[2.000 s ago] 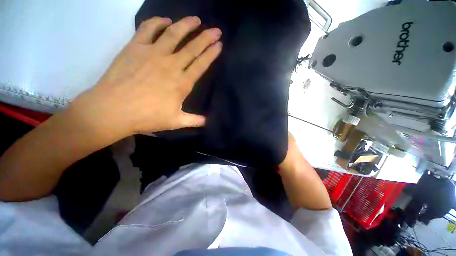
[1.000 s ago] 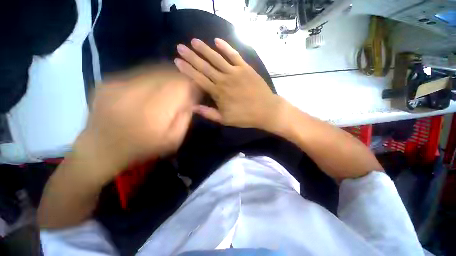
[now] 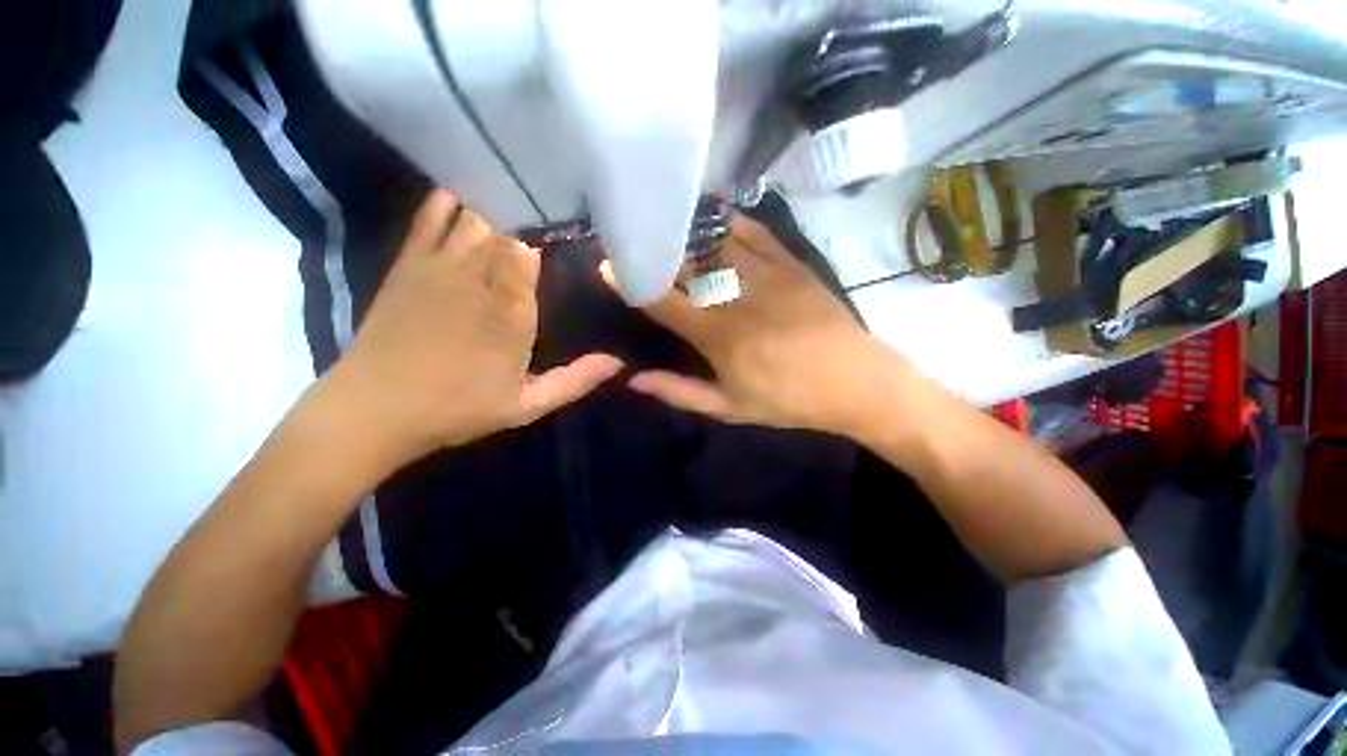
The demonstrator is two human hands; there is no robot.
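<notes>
A dark garment panel lies under both hands and hangs over the front table edge towards my lap. Pale stripes run down its left part. My left hand lies flat on the cloth, thumb spread, fingertips beside the sewing machine head. My right hand lies flat on the cloth right of the needle area, its fingers partly hidden behind the head and a white ribbed knob. The thumbs point at each other with a small gap. The needle and presser foot are hidden by the head.
Gold-handled scissors and an open brown box with dark bits stand right of the machine. Another dark piece lies at the far left. Red crates show below the table edge at the right, and red also shows at lower left.
The view has shifted so the machine head is now over the hands. The left hand, blurred before, now rests flat. The striped cloth has come beside it; both hands are near the needle area.
</notes>
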